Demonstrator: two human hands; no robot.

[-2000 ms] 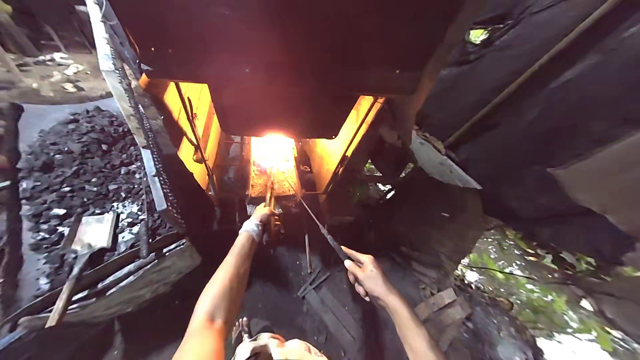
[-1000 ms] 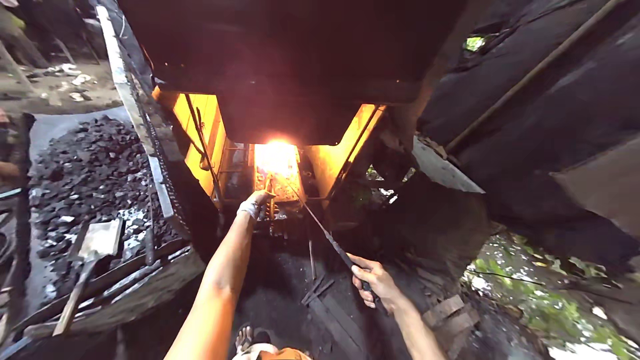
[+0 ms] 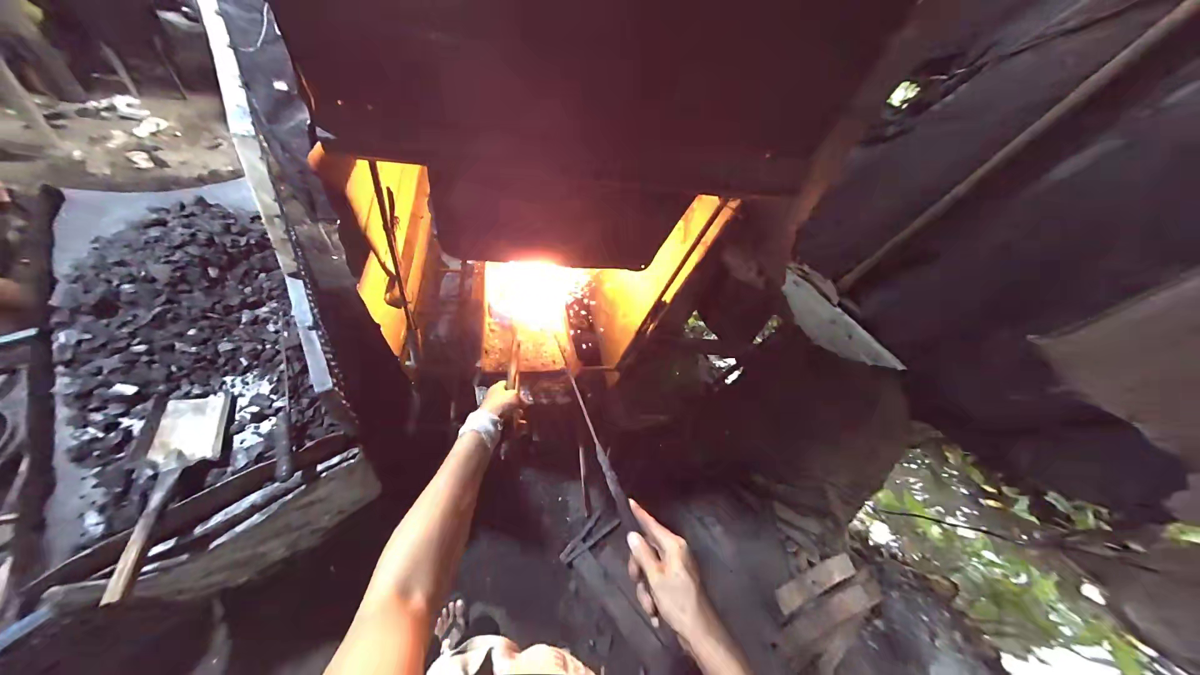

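Note:
A forge fire [image 3: 532, 298] glows white and orange at the centre, below a dark hood. My left hand [image 3: 502, 399], with a pale wrap at the wrist, closes around a thin rod or tool handle whose far end points into the glow; its exact kind cannot be told. Lower and to the right, my right hand [image 3: 659, 562] grips the dark handle of a long metal poker [image 3: 593, 427]. The poker slants up and left, its tip at the right part of the glowing bed. Glare hides both far ends.
A heap of charcoal or coal [image 3: 178, 309] lies on the left, with a shovel [image 3: 190, 431] on its near edge. The dark hood [image 3: 581, 122] hangs above the fire. Wood blocks [image 3: 816, 583] lie at the lower right, and a bare foot [image 3: 450, 621] shows at the bottom.
The glow has grown brighter and wider than a second ago, and sparks now show at its right side. Both hands keep their holds.

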